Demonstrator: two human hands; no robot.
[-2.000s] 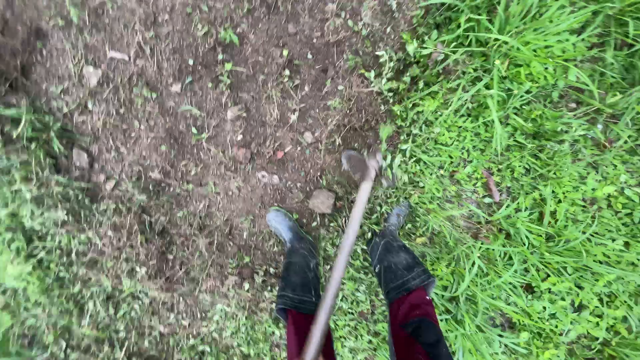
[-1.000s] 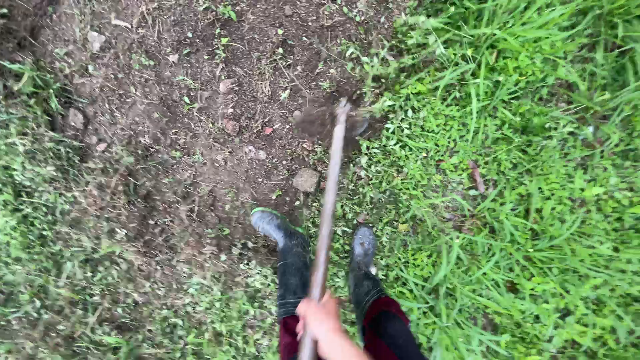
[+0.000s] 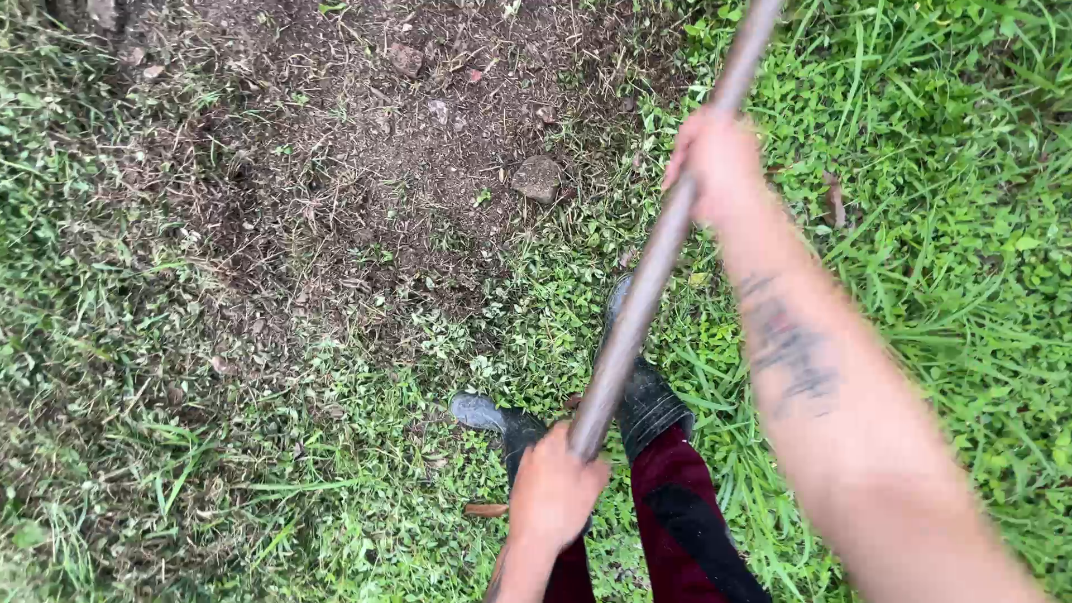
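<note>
A long wooden tool handle [image 3: 641, 310] slants from the lower middle up to the top edge; its head is out of frame. My left hand [image 3: 557, 486] is closed around the lower end of the handle, over my legs. Farther up, my right hand [image 3: 716, 163] grips the same handle, slightly blurred, with the tattooed forearm reaching in from the lower right. Under the handle are my dark rubber boots, the left boot [image 3: 479, 412] and the right boot [image 3: 649, 406], below dark red and black trousers.
Bare soil [image 3: 402, 167] with cut plant bits spreads across the upper left. A grey-brown stone [image 3: 538, 179] lies ahead of the boots. Dense green grass [image 3: 946, 193] grows on the right, with a brown piece of debris [image 3: 834, 201] in it. Low weeds cover the lower left.
Both hands are now in view on the handle; one second ago only one hand showed. The tool's head, seen near the soil's edge earlier, has gone out of frame as the handle rose.
</note>
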